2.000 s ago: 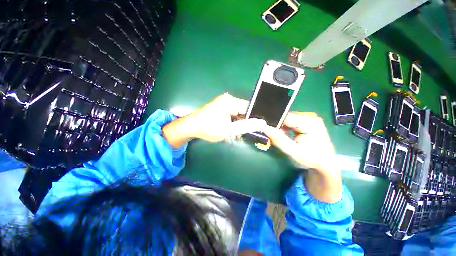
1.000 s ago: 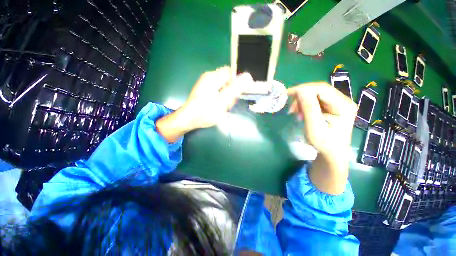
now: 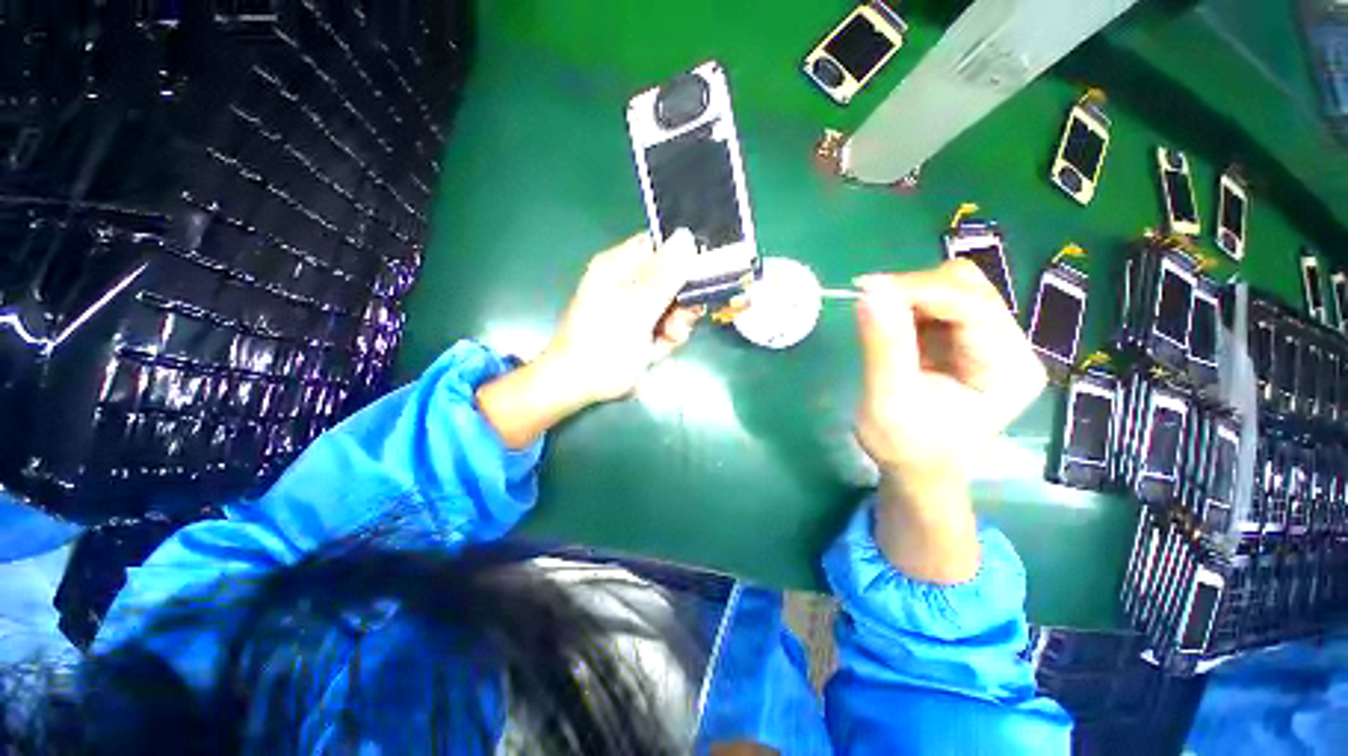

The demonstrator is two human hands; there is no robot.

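My left hand (image 3: 621,313) grips the lower end of a display module (image 3: 692,180). The module is held up and tilted slightly left, with a dark screen, a pale frame and a dark oval at its far end. A bit of orange tab shows at its near end. My right hand (image 3: 946,369) pinches a thin pale stick (image 3: 843,294) between the fingertips. The stick points left to a round white disc-like thing (image 3: 778,303) beside the module's near end. Whether the stick touches the disc is unclear.
Glossy black trays (image 3: 178,281) stand at left. A pale metal post (image 3: 961,81) rises from the green mat (image 3: 591,488). Loose modules (image 3: 856,52) lie at the far side and right. Stacked modules (image 3: 1163,428) stand at right beside a clear strip. A dark-haired head (image 3: 444,650) covers the bottom.
The module has moved left and tilted. My right hand, apart from the module since two seconds ago, now shows a thin stick. The white disc shows more fully than before.
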